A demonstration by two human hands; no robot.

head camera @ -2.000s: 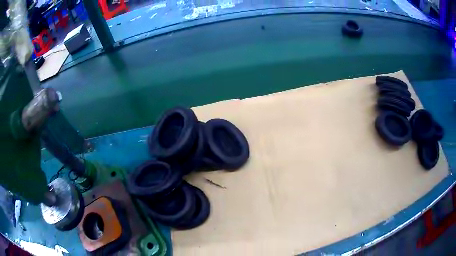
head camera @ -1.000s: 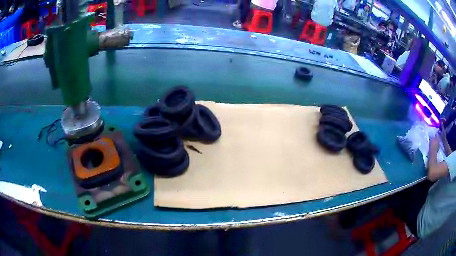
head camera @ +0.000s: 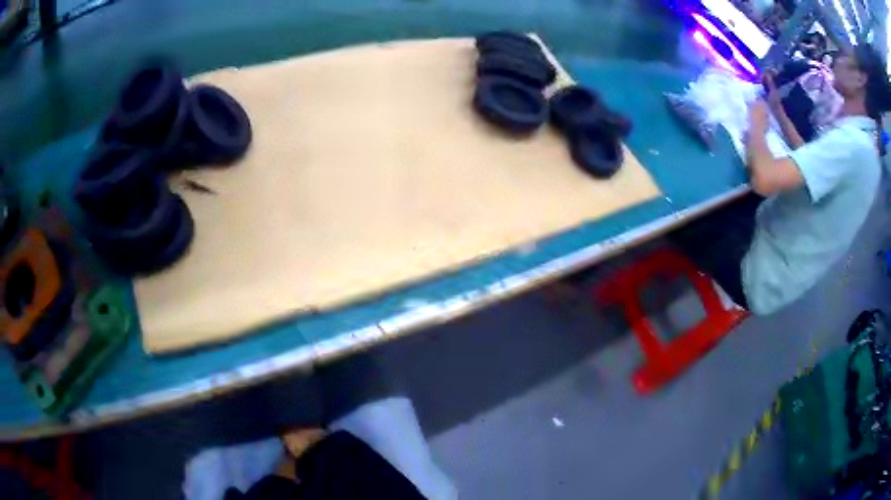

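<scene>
Black ear cushions (head camera: 217, 125) lie in a loose pile on the left of a tan cardboard sheet (head camera: 361, 166). A smaller group of black ear cushions (head camera: 510, 104) lies at the sheet's right end. At the bottom edge, a small blurred patch of bare hand (head camera: 301, 439) shows between dark sleeves above the wearer's light-coloured lap. It is away from the cushions, below the bench edge. I cannot tell whether it is my left hand, my right hand or both, nor whether it holds anything.
The press fixture (head camera: 44, 283), with an orange block on a green base, stands at the left edge. A red stool (head camera: 674, 317) is below the bench at the right. A seated person (head camera: 816, 210) works at the bench's right end beside a whitish plastic bag (head camera: 718, 103). A small dark mark lies near the left pile.
The view has swung right and down. The bench things sit further left and higher, the press body has left view, and the lap with a bit of hand now shows. The cushions look unmoved.
</scene>
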